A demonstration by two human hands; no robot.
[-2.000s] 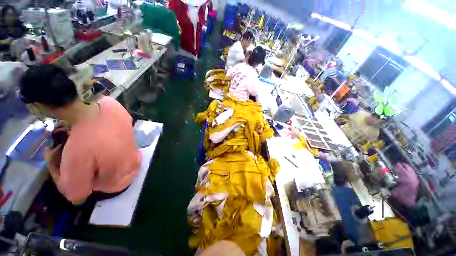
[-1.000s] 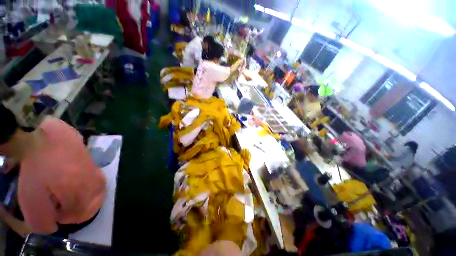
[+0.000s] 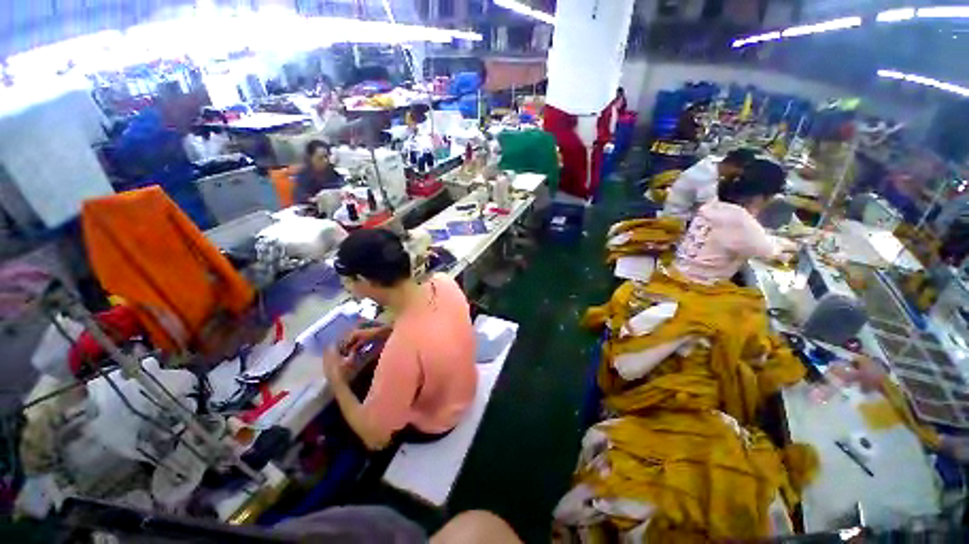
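Neither of my hands can be made out. A rounded, skin-coloured shape is cut off by the bottom edge; I cannot tell what it is. Nearest in front of me, right of centre, lies a big mustard-yellow cloth heap [image 3: 691,468] with pale patches along its left side. Its farther part is piled higher, with white pieces [image 3: 648,340] among the yellow folds. A smaller folded yellow stack [image 3: 643,239] lies beyond it. No hand is seen touching the heap.
A seated person in salmon-pink [image 3: 430,356] works at a table on the left, on a white bench [image 3: 446,462]. A green aisle floor [image 3: 531,409] runs between bench and heap. A person in pale pink [image 3: 717,239] sits beyond the heap. A white table [image 3: 850,468] stands right.
The view has swung left, so the heap and the salmon-pink person sit farther right in the picture. The left tables and orange cloth now show. The heap looks much the same.
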